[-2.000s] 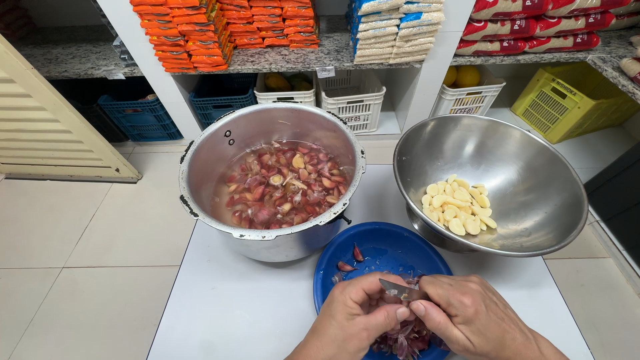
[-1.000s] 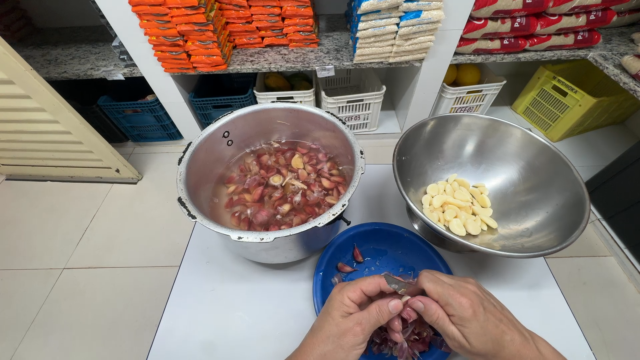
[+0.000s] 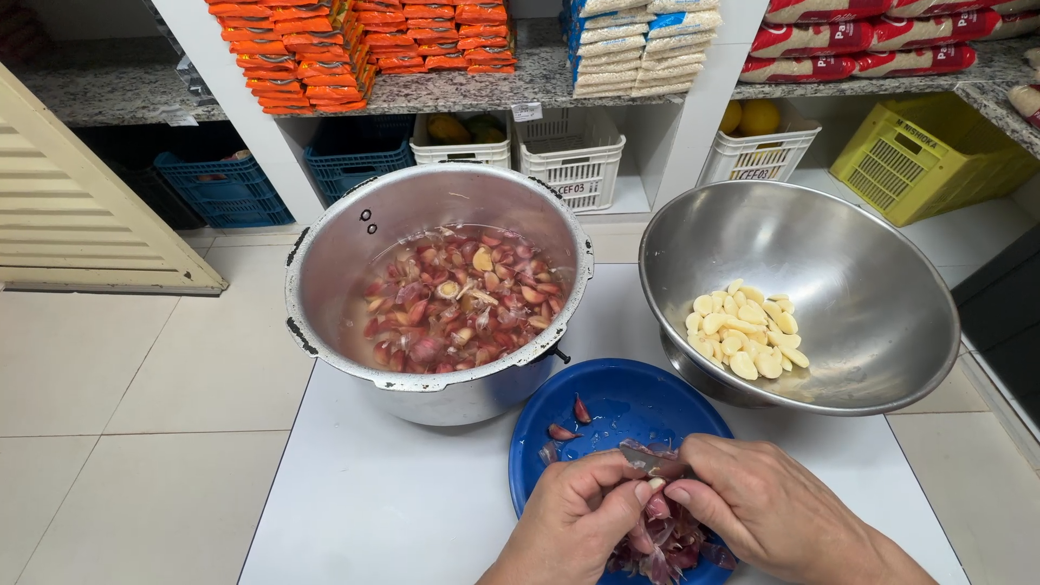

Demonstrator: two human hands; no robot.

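My left hand (image 3: 587,508) pinches a garlic clove (image 3: 656,483), mostly hidden by the fingertips, over a blue plastic bowl (image 3: 532,422). In my right hand (image 3: 751,496) is a small knife (image 3: 650,461), its blade pointing left above the clove. Reddish garlic skins (image 3: 670,540) lie heaped in the bowl under my hands, and a few unpeeled cloves (image 3: 562,432) rest at its left side. Behind it on the left, an aluminium pot (image 3: 439,398) holds unpeeled cloves (image 3: 455,309) in water. Peeled cloves (image 3: 747,329) lie in the steel bowl (image 3: 861,284) at the right.
The vessels stand on a white tabletop (image 3: 357,487). Beyond it, granite shelves (image 3: 455,93) carry orange packets (image 3: 292,57), white-and-blue packets (image 3: 642,49) and red-and-white bags (image 3: 861,41). Below are white crates (image 3: 573,166), blue crates (image 3: 227,187) and a yellow crate (image 3: 902,154). A louvred cream panel (image 3: 89,195) leans at the left.
The knife and fingertips have shifted slightly over the blue bowl, and the blade's angle has changed. The pot and the steel bowl have not moved.
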